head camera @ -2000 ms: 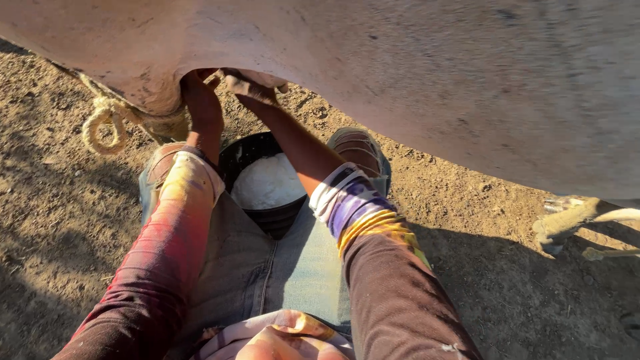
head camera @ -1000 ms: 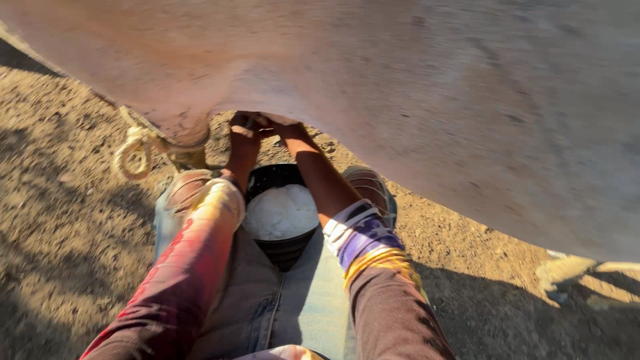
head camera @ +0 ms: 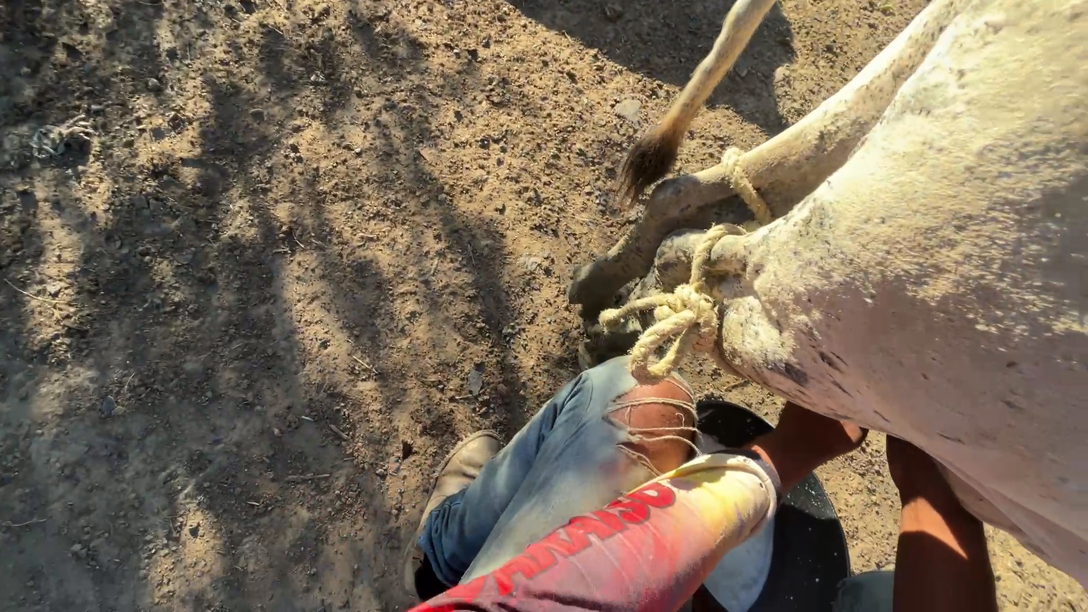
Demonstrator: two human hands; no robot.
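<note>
Under the belly of a pale cow [head camera: 952, 340], my left hand [head camera: 829, 432] is partly visible at the animal's underside, its fingers hidden. My right hand [head camera: 908, 463] reaches up to the same underside from the right and is mostly hidden by the body. What either hand holds cannot be seen. Below them a black bucket [head camera: 816, 544] with white, frothy liquid [head camera: 748, 569] stands between my legs, partly covered by my left sleeve. A thick rope [head camera: 693, 314] is knotted around the cow's hind legs, just beyond my left knee.
The cow's tail [head camera: 705, 93] hangs beyond its muddy hind hooves [head camera: 608, 280]. My bent left leg in torn jeans [head camera: 544, 467] and a boot [head camera: 467, 467] are left of the bucket. Dry, stony soil [head camera: 340, 212] with streaks of shadow spreads out on the left.
The view has swung far to the left, bringing the hind legs, tail and knotted rope into sight. Both hands remain at the cow's underside.
</note>
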